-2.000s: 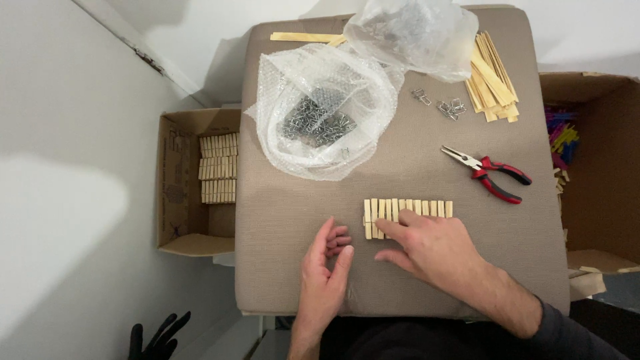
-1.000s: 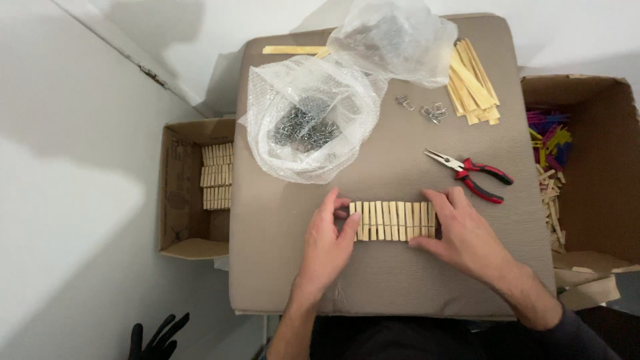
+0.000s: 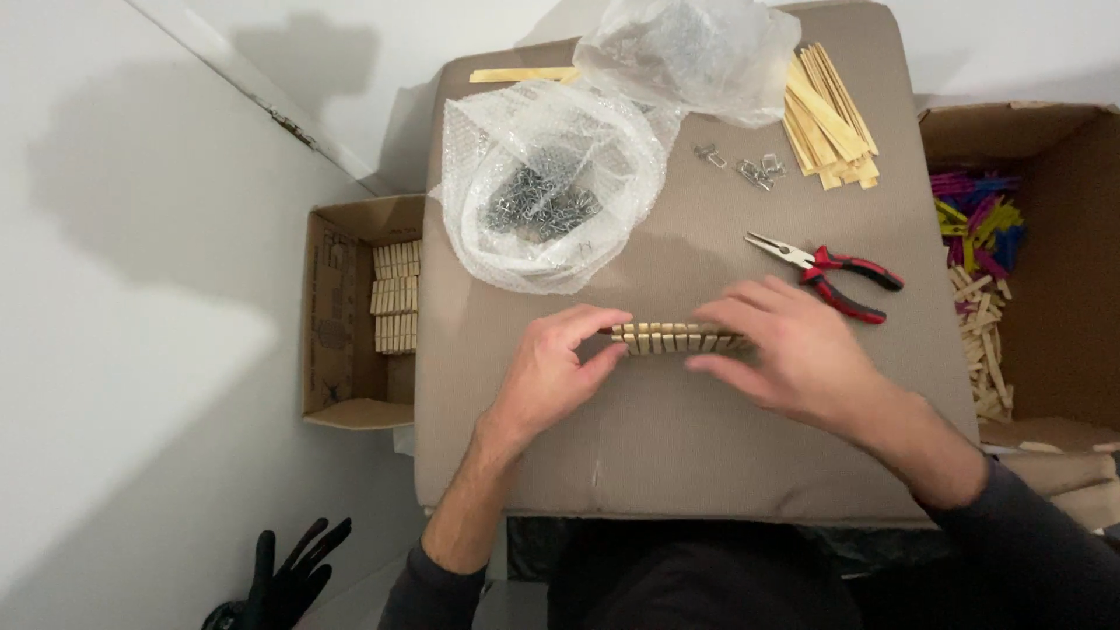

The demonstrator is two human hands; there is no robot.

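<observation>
A row of wooden clothespins [image 3: 669, 339] stands on edge at the near middle of the padded brown surface. My left hand [image 3: 560, 363] pinches the row's left end between thumb and fingers. My right hand [image 3: 770, 346] is around its right end, thumb and fingers apart and slightly blurred; whether it touches the clothespins I cannot tell. Combination pliers with long jaws and red-black handles [image 3: 822, 273] lie just beyond my right hand. A bubble-wrap bag [image 3: 630, 210] holds many metal springs [image 3: 542, 201]. A few loose springs [image 3: 757, 171] lie to its right.
Flat wooden strips [image 3: 831, 122] and a cloudy plastic bag [image 3: 691, 57] lie at the far edge. The left cardboard box [image 3: 337, 306] holds rows of clothespins; the right one [image 3: 1067, 280] holds colored and wooden pieces. A black glove [image 3: 293, 569] shows at lower left.
The row of clothespins lay flat; it is now tipped up on edge. My right hand, one finger on the row at first, has moved to its right end. My left hand has come to its left end.
</observation>
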